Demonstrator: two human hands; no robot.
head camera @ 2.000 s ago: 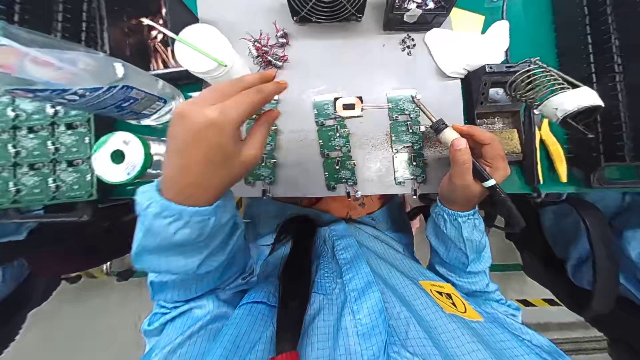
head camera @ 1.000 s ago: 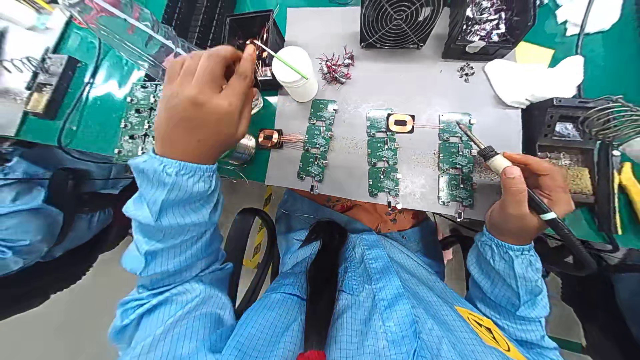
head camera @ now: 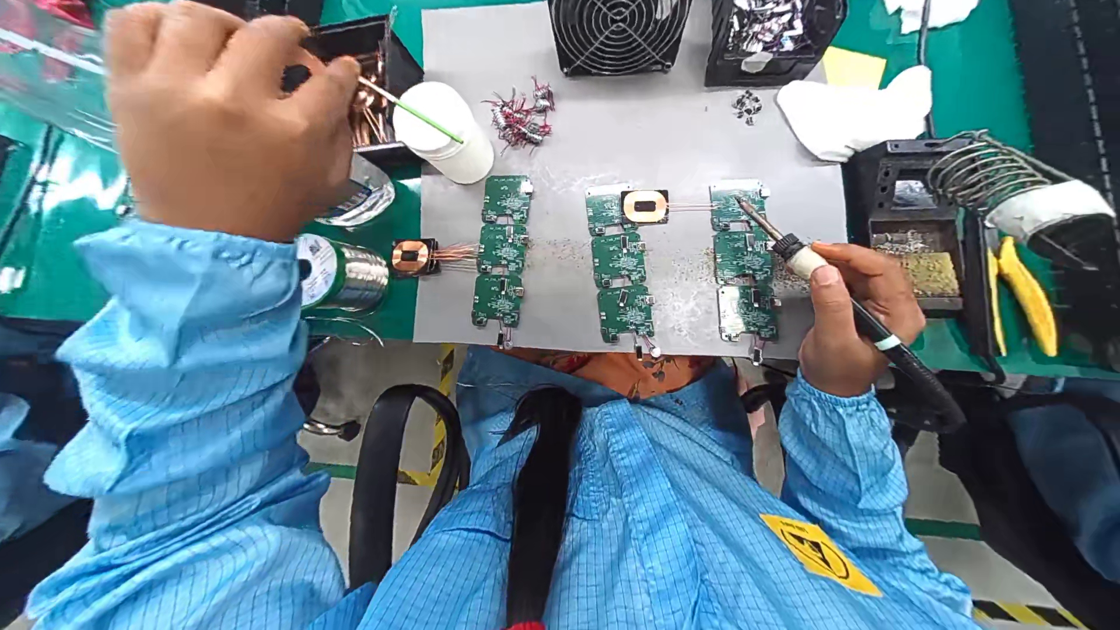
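Observation:
My right hand [head camera: 853,319] holds a soldering iron [head camera: 801,258], its tip at the top circuit board [head camera: 737,206] of the right column. A wire coil on a black square [head camera: 645,206] lies over the top of the middle column [head camera: 619,261], its leads reaching that right board. Another copper coil [head camera: 414,256] sits left of the left column [head camera: 501,249], with leads running to it. My left hand [head camera: 232,122] is raised at the upper left, fingers curled beside a black bin of copper parts [head camera: 385,52]; whether it holds anything cannot be told.
A white bottle [head camera: 455,144] stands under a green-and-white stick [head camera: 429,124]. Nearby are a solder spool [head camera: 346,273], red-and-black wire parts [head camera: 522,118], a fan [head camera: 617,35], a bin of small parts [head camera: 774,39], white cloth [head camera: 853,114], an iron stand [head camera: 914,227] and yellow-handled pliers [head camera: 1025,293].
My left hand has moved from over the left column of boards to beside the black bin. The coil left of that column now shows. My right hand keeps the iron at the right column.

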